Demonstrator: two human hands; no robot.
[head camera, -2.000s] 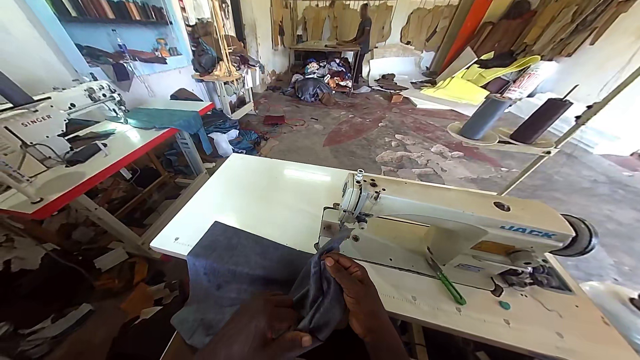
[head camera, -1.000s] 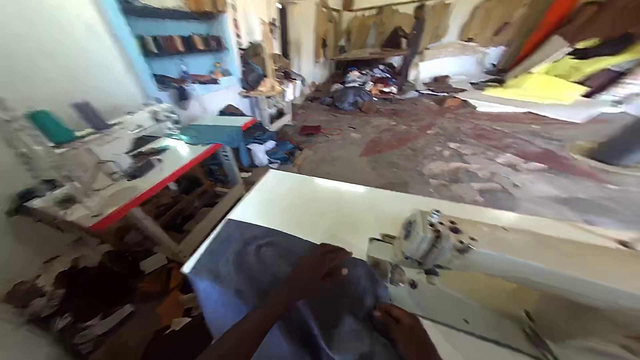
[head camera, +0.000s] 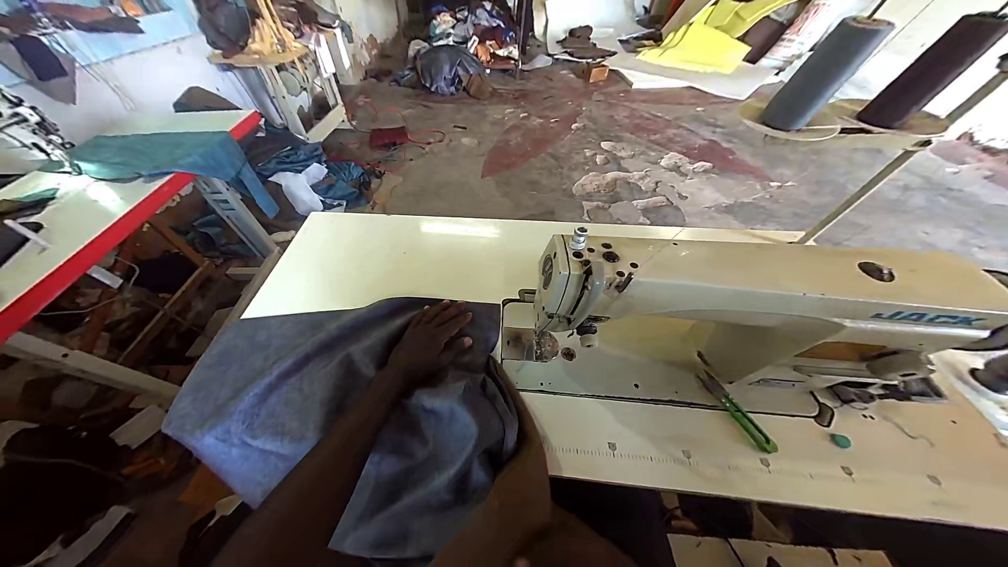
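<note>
A dark blue-grey sheet of leather or fabric (head camera: 283, 386) lies on the left part of the white sewing table (head camera: 378, 256) and hangs over its near edge. My left hand (head camera: 433, 335) rests flat on it, fingers pointing toward the industrial sewing machine (head camera: 709, 291). The sheet's right edge reaches the needle plate area but does not plainly lie beneath the presser foot (head camera: 545, 345). My right forearm crosses the near part of the sheet; the right hand is hidden, apparently behind folds of the material.
Green-handled thread snips (head camera: 740, 413) and a small green disc (head camera: 840, 441) lie right of the needle area. Two thread cones (head camera: 827, 71) stand on a rack behind the machine. At left is another table with a red edge (head camera: 94, 256), bearing teal material (head camera: 165, 153). Scraps litter the floor.
Two seconds ago both hands gripped a bunched part of the sheet near the needle; now the sheet is spread wider, with my left hand flat on it and the right hand out of sight.
</note>
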